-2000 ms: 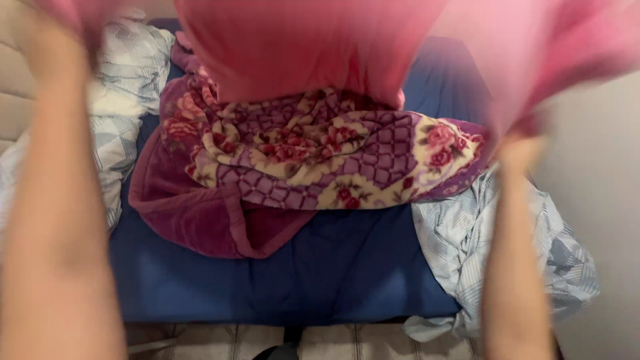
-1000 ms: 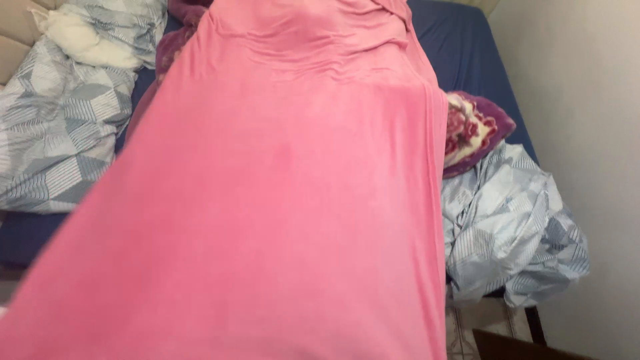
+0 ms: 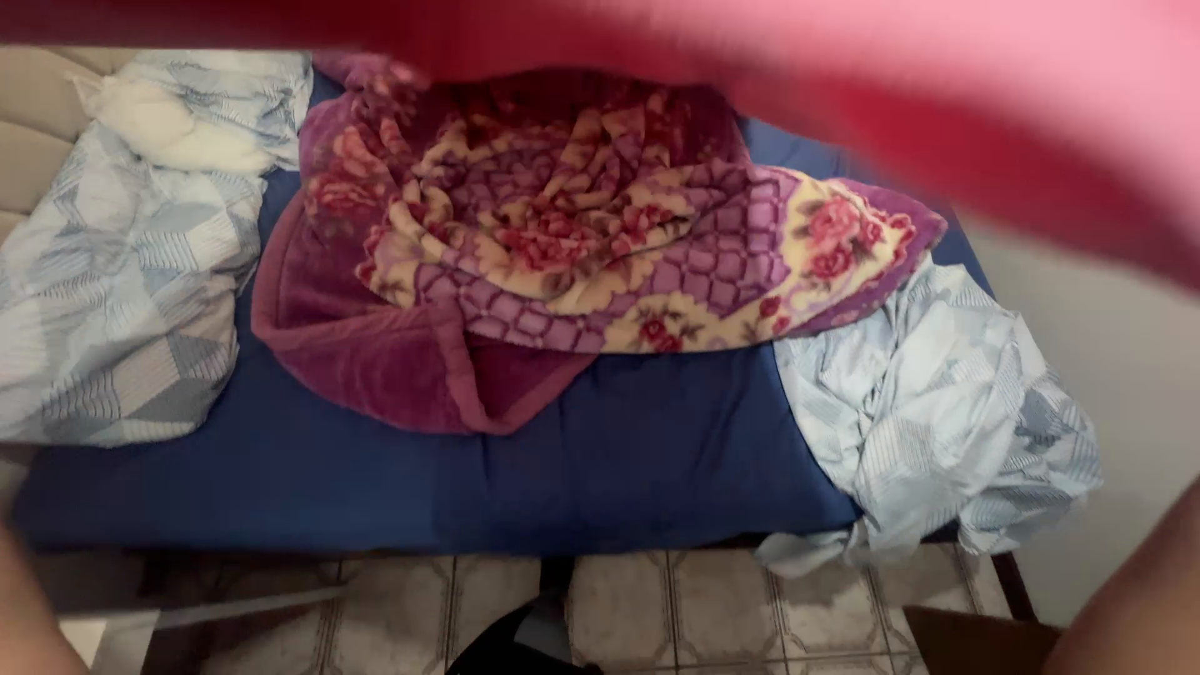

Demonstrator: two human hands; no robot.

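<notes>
A pink cloth (image 3: 806, 66), blurred, hangs raised across the top of the view. Both forearms rise at the lower left and lower right edges; my left hand and my right hand lie outside the picture, so their hold on the cloth is hidden. Below the cloth, a purple plush blanket with a rose pattern (image 3: 694, 253) lies bunched on a bed with a dark blue fitted sheet (image 3: 309, 487). One corner of the blanket is folded over, showing its plain purple border.
Patterned light blue bedding (image 3: 122, 309) with a white cloth (image 3: 178, 131) on it lies by the padded headboard (image 3: 33, 141). A crumpled light blue sheet (image 3: 947, 403) hangs off the bed's right corner, beside the wall (image 3: 1087, 347). Tiled floor (image 3: 623, 609) lies in front.
The pink cloth, spread over the bed and the blanket a second ago, is lifted up again, and the rose-patterned blanket shows once more.
</notes>
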